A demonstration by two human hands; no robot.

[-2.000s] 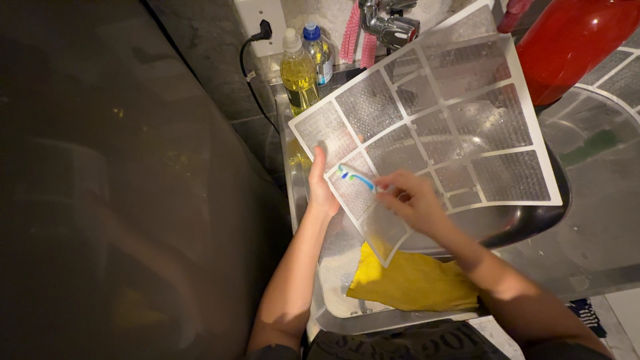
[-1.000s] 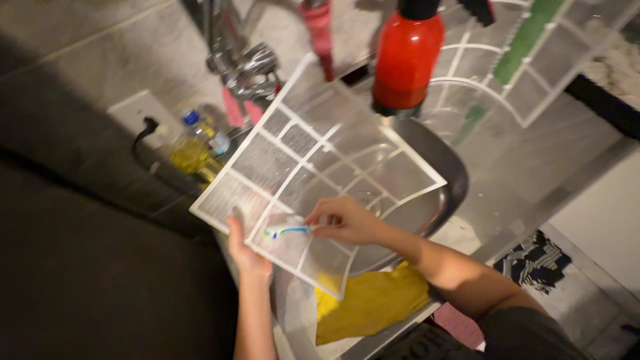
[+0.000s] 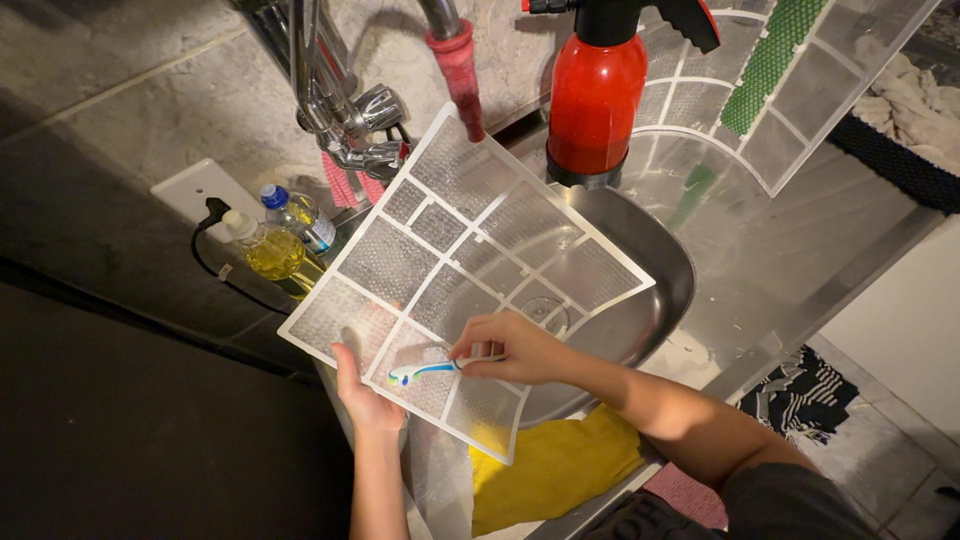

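Note:
My left hand point(image 3: 369, 397) grips the lower left edge of a white-framed mesh air filter point(image 3: 469, 225), its thumb on top and its fingers behind the mesh. The filter is tilted over a steel sink basin point(image 3: 667, 262). In my right hand point(image 3: 510, 349) is a white and blue toothbrush point(image 3: 427, 368), its bristle head on the mesh in a lower cell, close to my left thumb. Beneath the filter's lower corner lies a yellow cloth point(image 3: 555, 469) on the sink's front edge. The drain shows through the mesh.
A chrome faucet point(image 3: 352, 127) and a red hose nozzle point(image 3: 457, 71) hang above the filter. Behind the basin stands a red spray bottle point(image 3: 598, 97). A second mesh filter point(image 3: 806, 82) curves over the drainboard at right. Two plastic bottles point(image 3: 274, 251) point(image 3: 300, 214) stand at left, near a plugged-in cord point(image 3: 217, 262).
The view has turned and shifted to the right, bringing more of the second filter into sight. Both hands keep hold of the filter and toothbrush, and the brush head stays at the filter's lower left part.

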